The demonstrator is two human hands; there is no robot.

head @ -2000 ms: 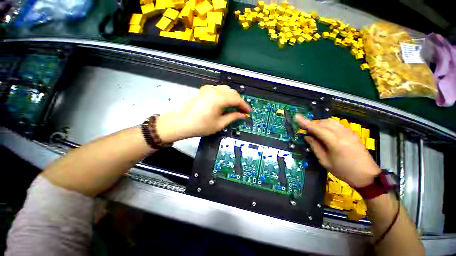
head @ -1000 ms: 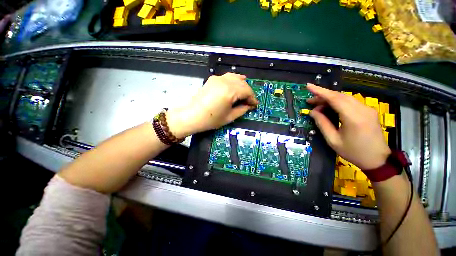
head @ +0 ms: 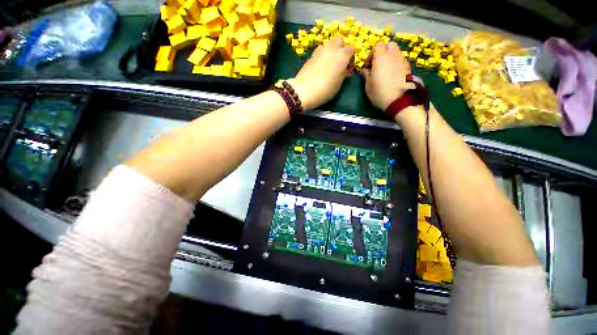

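My left hand (head: pixel 327 70) and my right hand (head: pixel 387 75) reach over the rail to the loose small yellow blocks (head: pixel 425 51) on the green mat. Their fingertips are among the blocks; whether they grip any cannot be told. Below them, the black carrier frame (head: pixel 262 222) holds a green circuit board (head: pixel 330 206) in four sections. The two upper sections each carry two small yellow blocks (head: pixel 351 159). The two lower sections show none.
A black tray of large yellow blocks (head: pixel 222 36) stands beyond the rail. Another tray of large yellow blocks (head: pixel 432 252) is right of the frame, partly under my right arm. A clear bag (head: pixel 504 82), pink cloth (head: pixel 573 85) and blue-tinted bag (head: pixel 72 33) lie on the mat.
Both hands have moved from the upper board sections, away over the rail, to the loose small blocks. The upper left section now shows two small yellow blocks, uncovered by my left hand.
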